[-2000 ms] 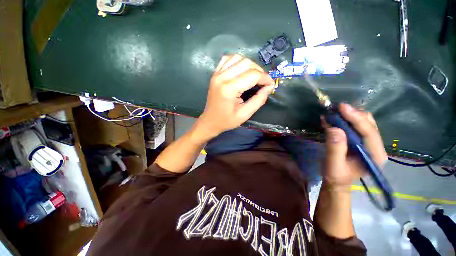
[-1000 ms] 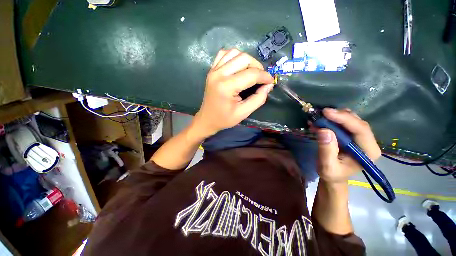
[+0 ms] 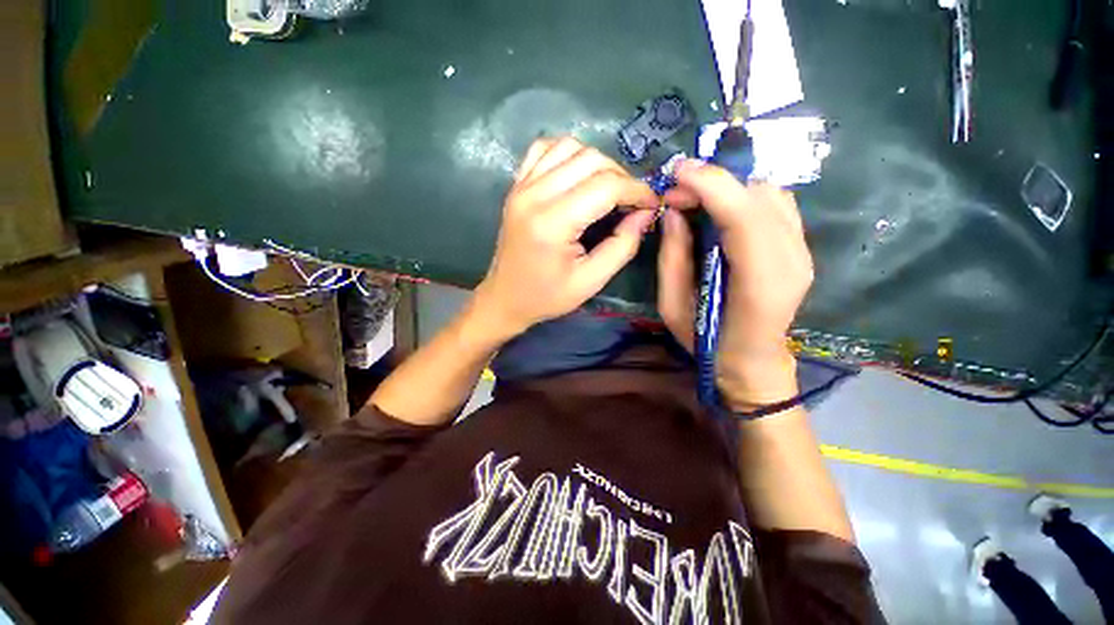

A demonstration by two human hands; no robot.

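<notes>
My left hand (image 3: pixel 572 226) pinches a tiny part or lead at the left end of the blue circuit board (image 3: pixel 667 178); the part is too small to tell. My right hand (image 3: pixel 743 250) holds the blue soldering iron (image 3: pixel 712 287), its metal tip pointing away from me over the white card (image 3: pixel 760 51). The right thumb and forefinger meet close to the left fingertips at the same spot. Most of the board is hidden by the right hand. A small black part (image 3: pixel 655 127) lies just beyond the fingertips.
Tweezers (image 3: pixel 961 73) and a clear diamond-shaped piece (image 3: pixel 1046 197) lie on the green mat (image 3: pixel 367 159) at the right. A whitish object (image 3: pixel 259 17) is at the back left. Shelves (image 3: pixel 275 320) with a bottle stand at lower left. A person's feet (image 3: pixel 987 560) show at lower right.
The right hand has moved left to the left fingertips. The iron has swung from pointing at the board to pointing away, past it. The left hand has barely moved.
</notes>
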